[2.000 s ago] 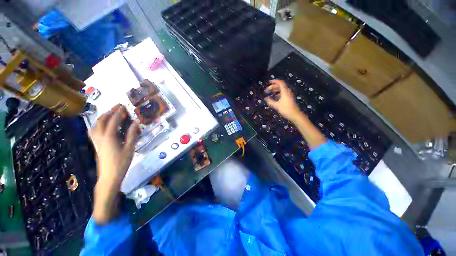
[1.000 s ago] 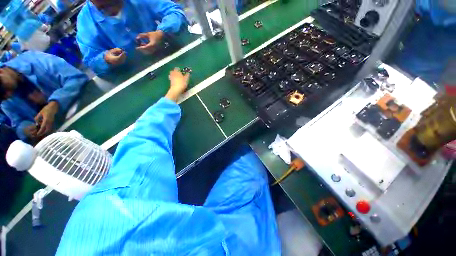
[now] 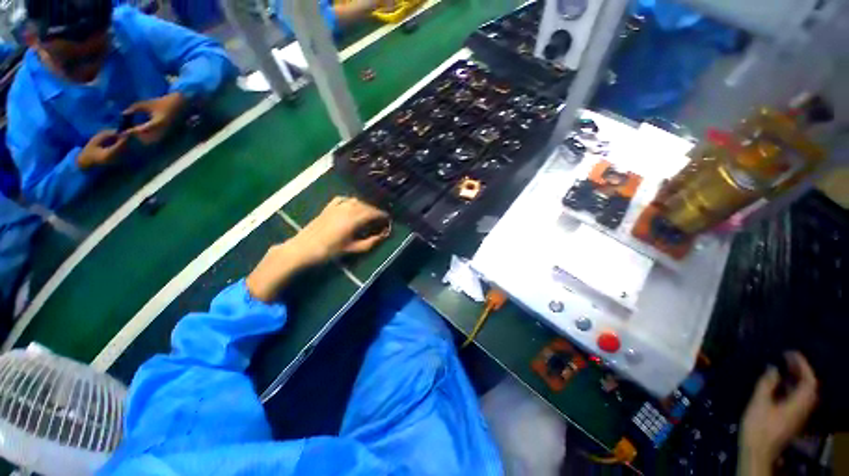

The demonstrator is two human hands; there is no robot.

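My left hand is over the green surface by the near corner of the left blister tray. Its fingers are curled, and a small black part shows at the fingertips. My right hand is at the lower right over the dark tray area, its fingers bent; whether it holds anything is too dark to tell. On the white press base, one orange-brown fixture sits beside black parts. Another orange-brown fixture is below the brass press head.
The green conveyor runs along the left, with a person in blue across it. A white fan is lower left. A grey upright stands behind the left tray. A spare fixture and blue keypad lie by the base's front.
The view has shifted left across the bench relative to the first frame. Since one second ago my left hand has come back from the conveyor towards the tray, and my right hand has entered the picture.
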